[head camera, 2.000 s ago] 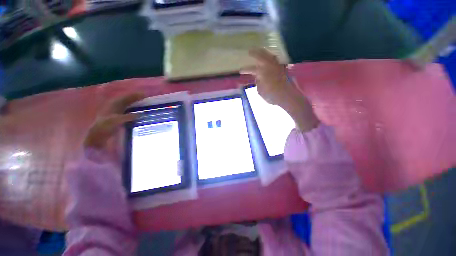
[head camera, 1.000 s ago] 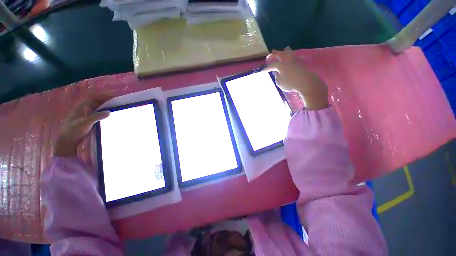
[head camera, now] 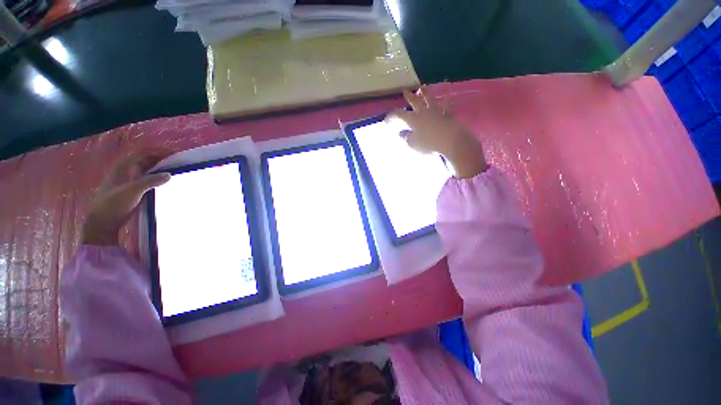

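Three black-bordered tablets with glowing white screens lie side by side on whitish foam sleeves on the red bench. The left tablet (head camera: 207, 237) shows a small grey square near its lower right corner. The middle tablet (head camera: 320, 217) is untouched. The right tablet (head camera: 402, 178) is tilted, partly behind my right hand and sleeve. My left hand (head camera: 122, 198) is at the left tablet's upper left corner, thumb on its border; the other fingers are blurred beside it. My right hand (head camera: 436, 133) is over the right tablet's upper part, fingers bent and spread, holding nothing; fingertip contact is unclear.
A yellowish film-covered board (head camera: 308, 75) lies beyond the bench, with layered white sleeves (head camera: 229, 20) stacked on it. A dark green belt (head camera: 490, 39) runs behind. A pale post (head camera: 660, 43) stands at the bench's far right corner. Blue bins (head camera: 672, 95) are at the right.
The screens turned from content on the left and middle tablets to plain white, besides the grey square. My right hand moved from the right tablet's top right corner inward over its screen.
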